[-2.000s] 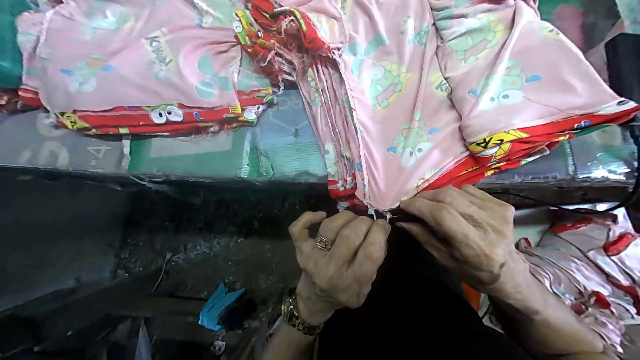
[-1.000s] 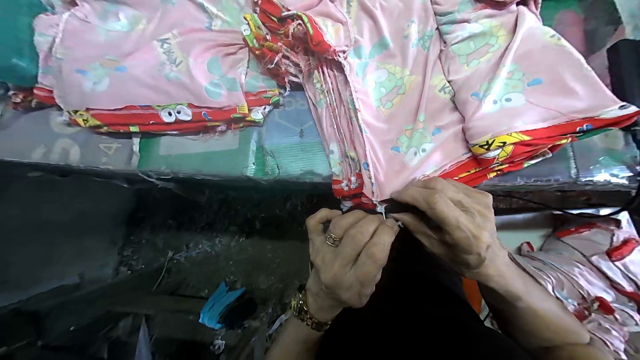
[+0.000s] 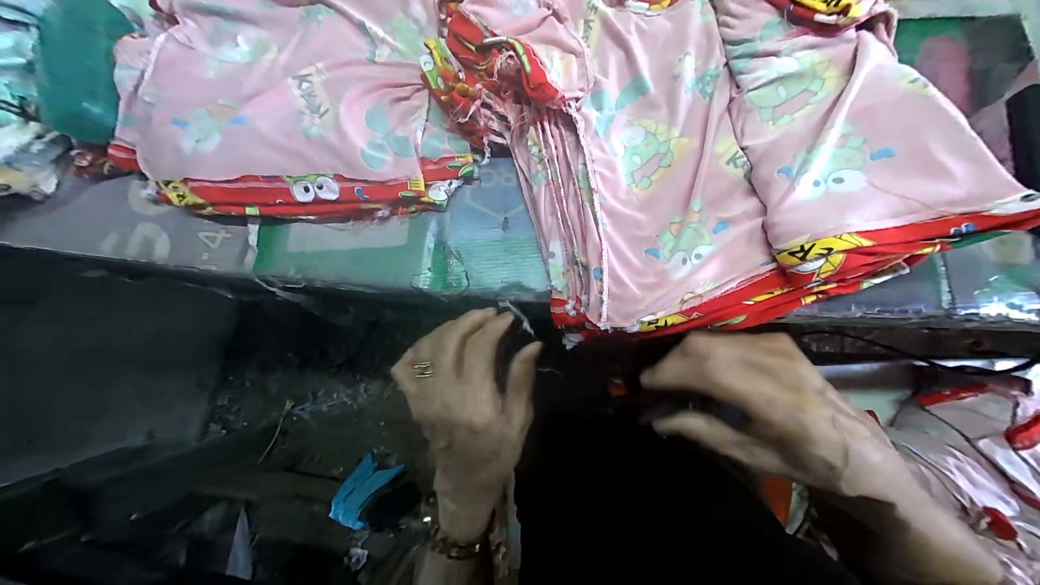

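Observation:
A stack of pink printed fabric garments (image 3: pixel 666 179) with red patterned hems hangs slightly over the table's front edge. Just below and left of its corner is my left hand (image 3: pixel 467 382), wearing a ring and a bracelet; its fingers are spread, and a pale thread scrap (image 3: pixel 517 317) shows by the fingertips. My right hand (image 3: pixel 747 398) is below the red hem, thumb and fingers curved around a dark gap. Something dark may be in it, too blurred to tell. Neither hand visibly grips the garments.
Another pink garment pile (image 3: pixel 276 106) lies at the left of the table (image 3: pixel 349 252), whose covering is patched grey and green. More pink and red garments (image 3: pixel 975 455) are heaped low at the right. A blue scrap (image 3: pixel 361 490) lies below on the dark floor. A black cable runs under the edge at right.
Both hands were together at the stack's lower corner; they have come apart, the left to the left and the right to the right. The left fingers have spread.

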